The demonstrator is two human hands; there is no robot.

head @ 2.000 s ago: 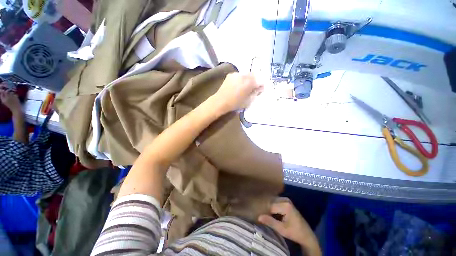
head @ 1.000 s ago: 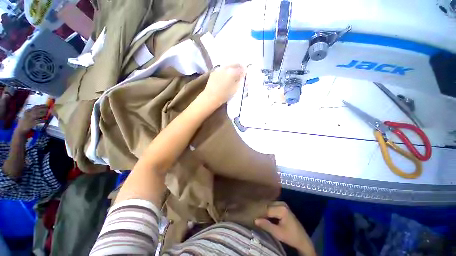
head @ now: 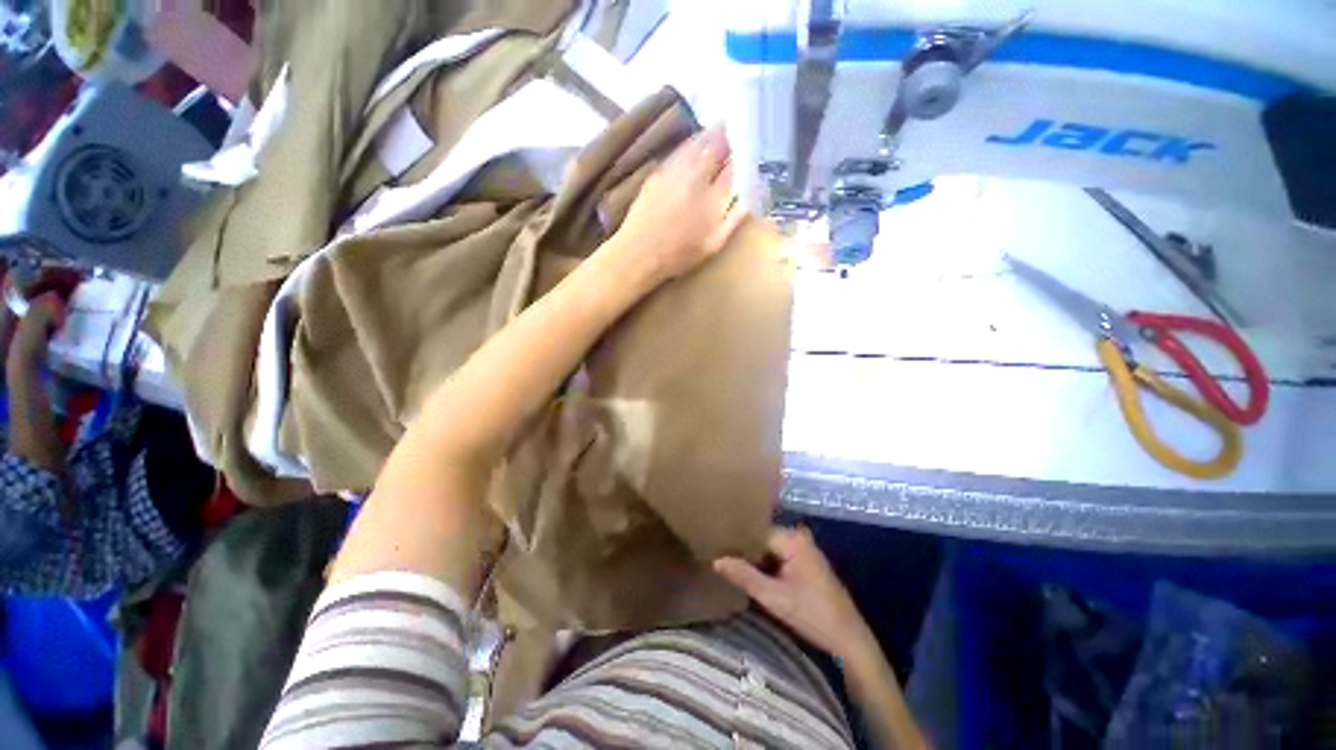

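Note:
A khaki panel (head: 703,381) lies over the white machine bed, its right edge running from near the needle down past the table's front edge. My left hand (head: 681,210) presses on the cloth just left of the presser foot (head: 793,214). My right hand (head: 791,586) holds the panel's lower edge, below the table edge, between thumb and fingers. More khaki cloth (head: 396,322) with white lining (head: 535,132) is heaped to the left. The sewing machine (head: 1114,88) has a blue stripe and "JACK" lettering. Whether the cloth's corner is under the foot is unclear.
Scissors (head: 1168,384) with red and orange-yellow handles lie on the bed at right, beside a slim dark metal tool (head: 1165,257). A grey vented motor box (head: 110,183) stands at left. A person in checked clothing (head: 66,506) is at far left. Blue bins are below.
The panel's upper part has moved up and right, flattened over the bed toward the needle. My left hand rose, went left, then came back right. My right hand moved slightly up with the lower edge.

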